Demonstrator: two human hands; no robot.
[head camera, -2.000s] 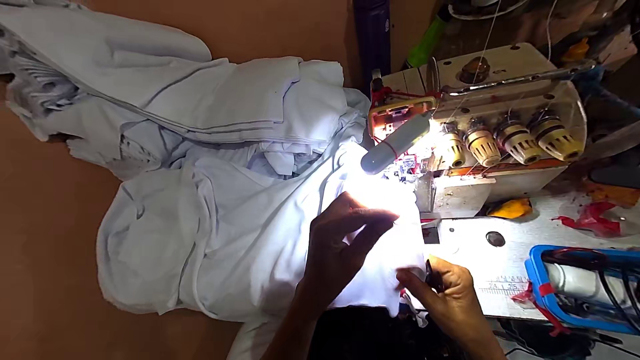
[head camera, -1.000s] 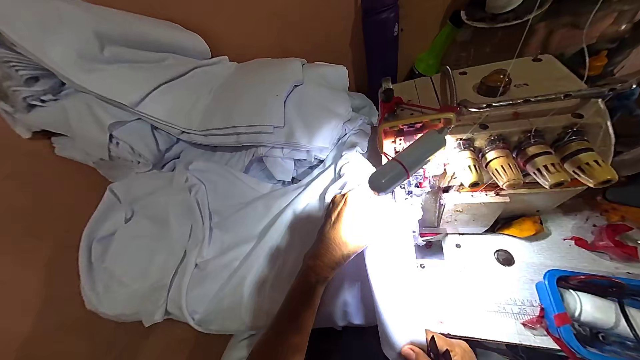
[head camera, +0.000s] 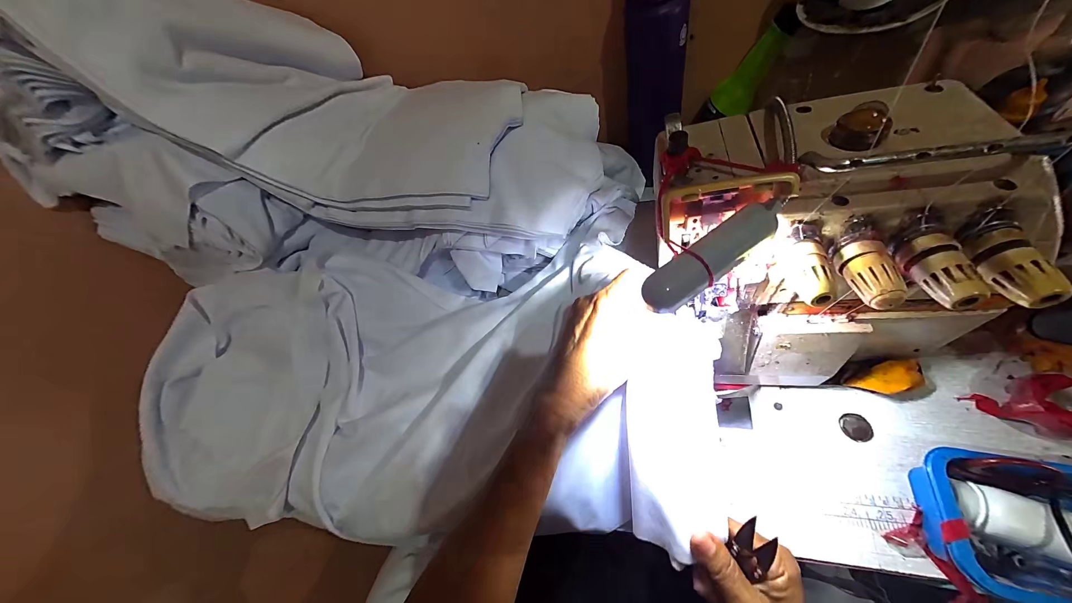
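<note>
White fabric (head camera: 469, 402) runs from the left up to the lit needle area of an overlock sewing machine (head camera: 913, 193). My left hand (head camera: 590, 352) lies on the fabric just left of the presser area, its fingertips lost in glare. At the bottom, near the machine bed's front edge, my right hand (head camera: 745, 565) pinches the fabric's lower corner between thumb and fingers. Dark thread snips (head camera: 751, 548) also sit in my right hand, blades apart and pointing up. A grey clip lamp (head camera: 712, 260) shines over the needle area.
Folded white fabric pieces (head camera: 402, 151) are piled at the upper left on the brown table (head camera: 75, 402). Four tension dials line the machine front. At right are a blue basket (head camera: 934, 502), red scraps (head camera: 1026, 406) and an orange-yellow item (head camera: 888, 377). A green bottle (head camera: 745, 75) stands behind.
Two seconds ago both hands were close together at the fabric's edge. My left hand has since flattened onto the fabric near the needle area, and my right hand has moved down toward the front edge.
</note>
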